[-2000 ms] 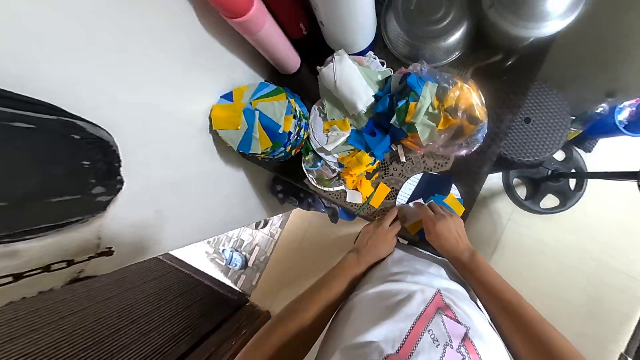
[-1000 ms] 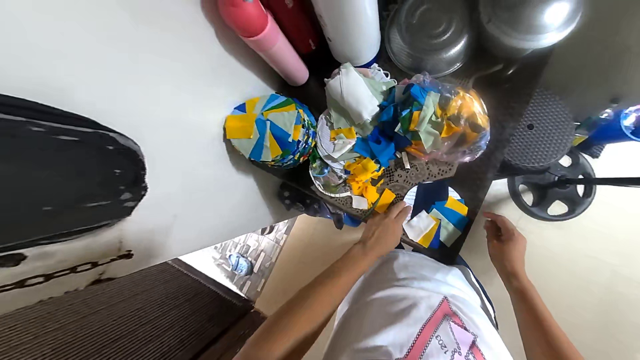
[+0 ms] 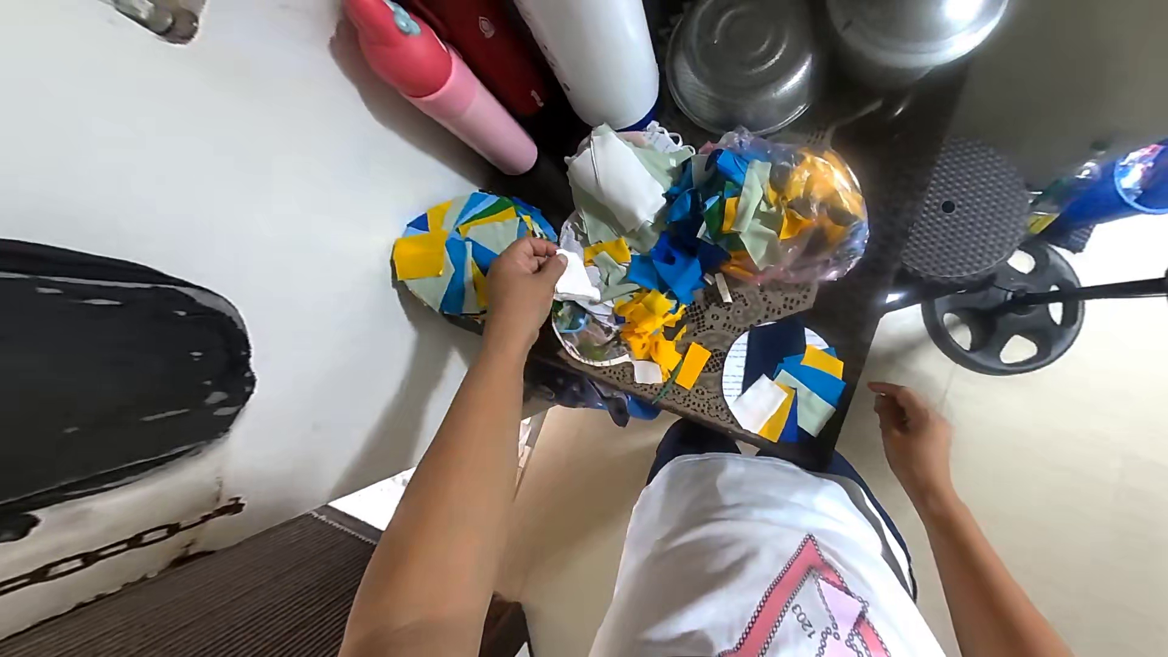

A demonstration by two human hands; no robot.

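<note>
My left hand (image 3: 525, 290) pinches a white fabric scrap (image 3: 575, 276) between thumb and fingers, over the left part of the pile. Beside it, partly under the hand, lies a round patchwork piece (image 3: 422, 257) of yellow, blue and pale green strips. To the right, a paper disc (image 3: 735, 365) bears a dark band and overlapping blue, yellow, white and pale green scraps. Yellow scraps (image 3: 650, 315) and blue scraps (image 3: 677, 266) are heaped near a clear plastic bag of scraps (image 3: 826, 214). My right hand (image 3: 912, 438), fingers curled and holding nothing, hangs off the table's right edge.
A pink bottle (image 3: 479, 119), a white bottle (image 3: 607, 64) and steel pots (image 3: 744, 64) stand at the table's back. A lace-patterned cover (image 3: 716, 401) lies on the dark table. Right of it are a round perforated stool top (image 3: 965, 205) and a black wheel (image 3: 1004, 351).
Both hands were at the paper disc two seconds ago. The right hand moved off to the right, and the left hand moved left and up to the pile, where it now holds a white scrap.
</note>
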